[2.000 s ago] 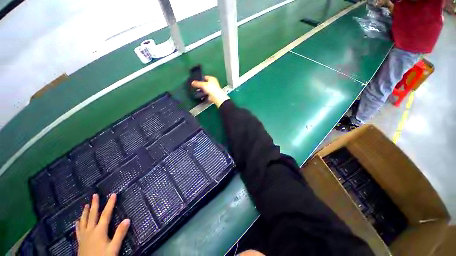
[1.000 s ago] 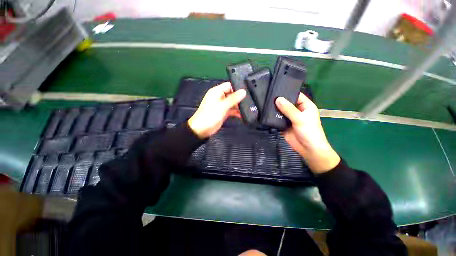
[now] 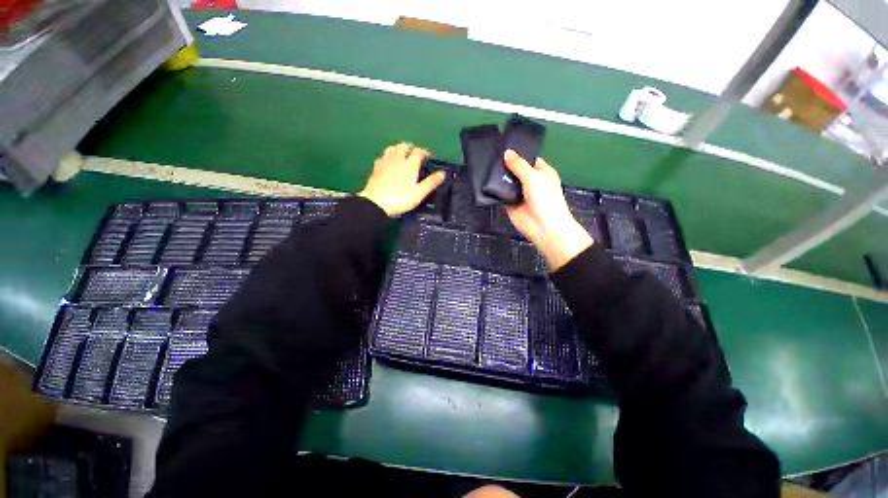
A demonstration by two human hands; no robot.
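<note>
My right hand [image 3: 536, 199] grips two black phone-shaped units [image 3: 520, 146], fanned and upright, above the back row of the near black blister tray [image 3: 458, 311]. My left hand [image 3: 397, 181] is at that tray's back left corner, thumb and fingers spread around a dark pocket. Whether a unit is under or between its fingers cannot be told. The tray's front pockets look ribbed and shiny. My right forearm hides part of its right side. A second blister tray [image 3: 127, 336] lies to the left, partly under my left sleeve.
A pale rail [image 3: 224, 182] runs behind the trays, with the green conveyor [image 3: 292, 122] beyond. A label roll [image 3: 645, 105] sits on the far ledge. A grey metal box [image 3: 88, 92] stands at the left end. A pale upright [image 3: 828, 219] rises at right. Dark trays [image 3: 73, 467] lie low at left.
My hands have moved apart; the left went to the tray's back left corner and no longer visibly holds a unit. My right hand still holds two units, now over the back row.
</note>
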